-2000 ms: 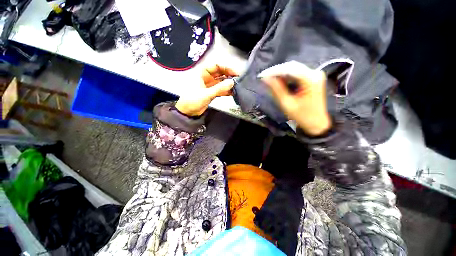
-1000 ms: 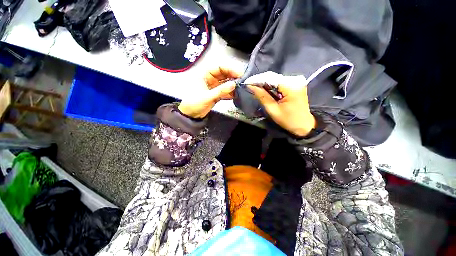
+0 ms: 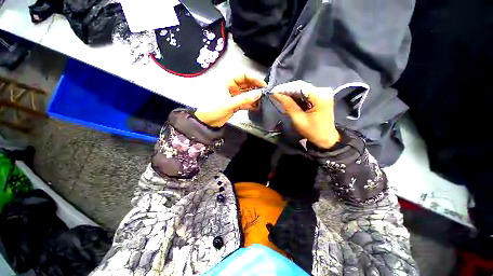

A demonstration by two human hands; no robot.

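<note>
The grey garment [image 3: 346, 48] lies heaped on the table, with a curved white trim [image 3: 351, 86] on it. My left hand [image 3: 230, 103] pinches the garment's narrow edge between thumb and fingers. My right hand [image 3: 311, 110] meets it there, fingertips at the same edge. Small dark snips [image 3: 306, 101] with a reddish part are tucked in my right palm. A tiny dark spot shows where the fingertips meet. No needle or thread can be made out.
The long white table [image 3: 130, 75] carries a black floral item with red rim [image 3: 186, 51], white paper [image 3: 150, 14], a dark flat object [image 3: 202, 11] and crumpled black plastic [image 3: 97, 21]. Black garments [image 3: 451, 81] lie right. A blue bin [image 3: 102, 102] stands below. Black bags [image 3: 48, 232] are lower left.
My right hand was blurred and apart from my left; it came back to the garment edge and stays there. The view has shifted slightly, and the garment's lower part hangs a little differently.
</note>
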